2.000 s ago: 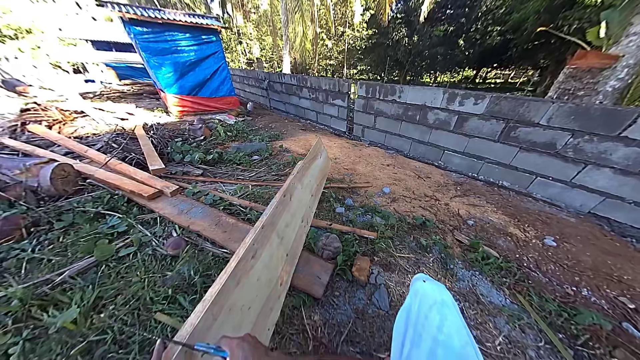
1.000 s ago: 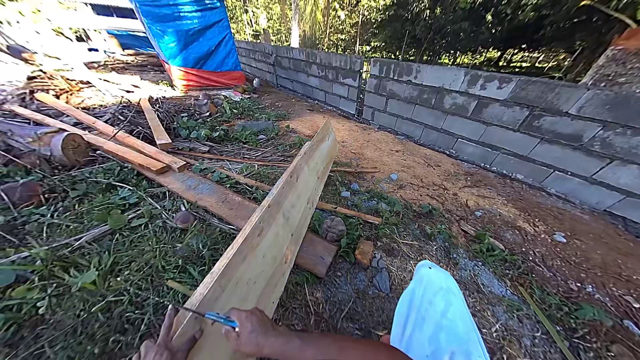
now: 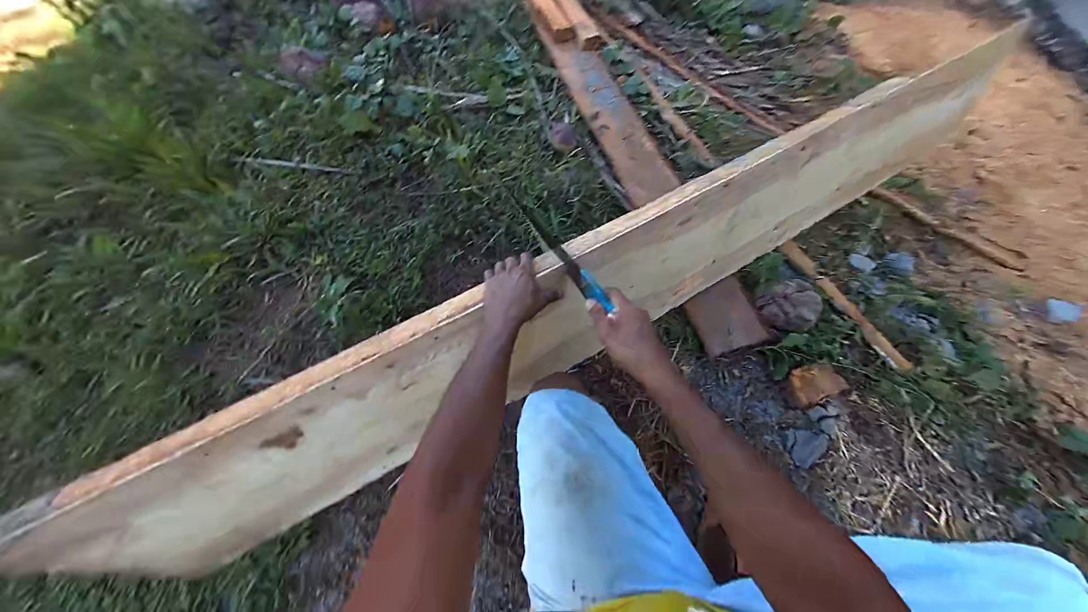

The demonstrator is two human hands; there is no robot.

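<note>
A long pale wooden plank (image 3: 680, 255) stands on edge and runs diagonally across the view. My left hand (image 3: 514, 293) grips its upper edge, with the fingers over the far side. Just to the right, my right hand (image 3: 625, 327) is closed around the blue handle of a handsaw (image 3: 571, 270). The dark blade lies across the plank's upper edge and points away to the upper left, close beside my left hand. How deep the blade sits in the wood cannot be told. My knee in light trousers (image 3: 565, 433) is close against the near face.
A weathered board (image 3: 616, 127) lies under the plank, with two narrower timbers (image 3: 565, 19) on its far end. Near its close end are a round brown husk (image 3: 789, 306), a brick piece (image 3: 816, 384) and grey stones (image 3: 806, 446). Thin sticks and grass surround them.
The view has swung down and left onto the plank. Both hands and the saw, partly cut off by the frame edge two seconds ago, now show whole; the left hand still holds the plank.
</note>
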